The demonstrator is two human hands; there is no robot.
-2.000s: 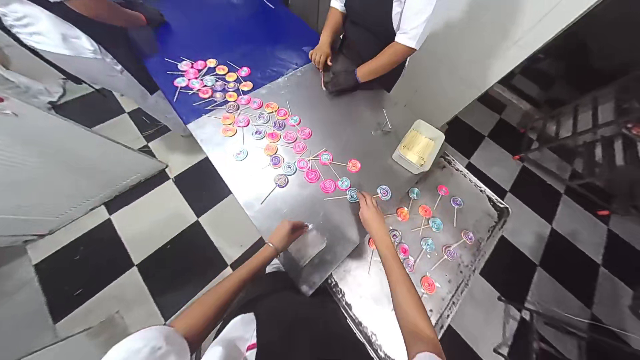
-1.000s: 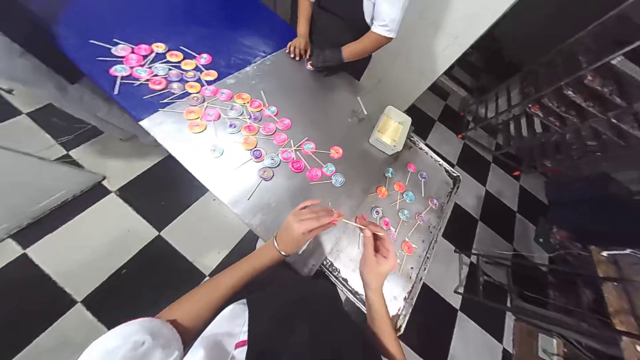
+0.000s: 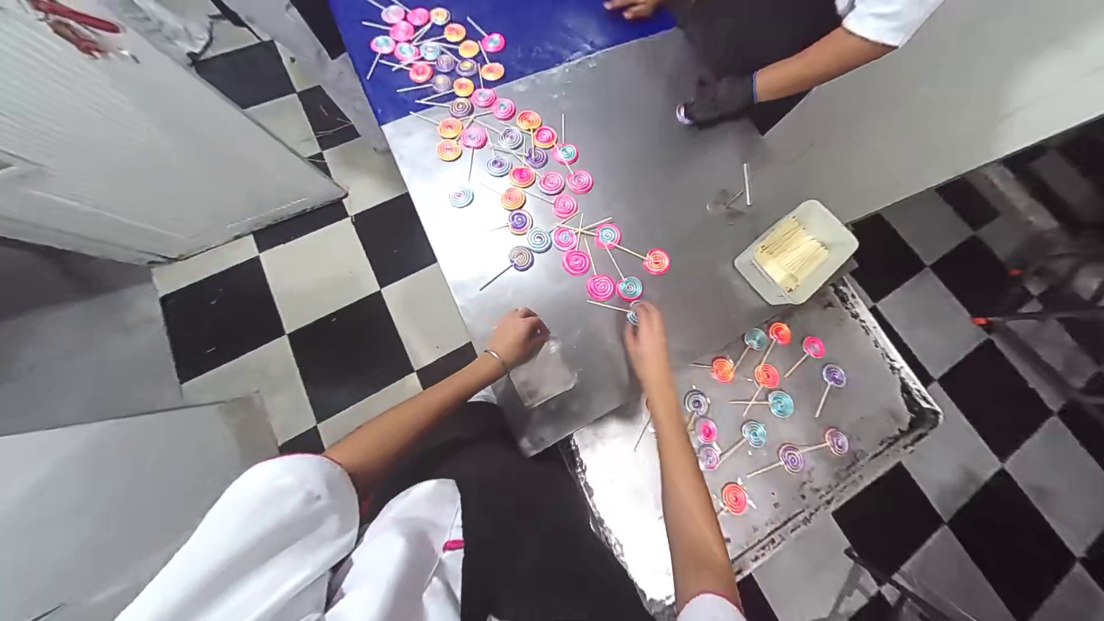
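Note:
My left hand (image 3: 517,338), its fingers curled, is on the steel table beside a clear plastic sheet or bag (image 3: 549,377); whether it holds anything is hidden. Further right, my right hand (image 3: 647,341) has its fingertips on a blue-and-white swirl lollipop (image 3: 634,314), partly covered by them. Just beyond lies a teal-and-pink lollipop (image 3: 630,287), with a pink swirl lollipop (image 3: 601,287) on its left. Many more lollipops on white sticks spread from there to the far left, over the steel and a blue surface. Under my right forearm, several lollipops, one red (image 3: 734,498), lie on a metal tray.
A white plastic tub (image 3: 750,269) of sticks (image 3: 792,253) stands at the right table edge, by the worn metal tray (image 3: 897,379). Across the steel table (image 3: 655,172) is a co-worker, whose dark-gloved hand (image 3: 720,99) is at the edge. A blue surface (image 3: 552,43) adjoins the far side.
One second ago my hands were close together at a thin white stick. Now they are apart, and my right hand has moved to the blue-and-white lollipop.

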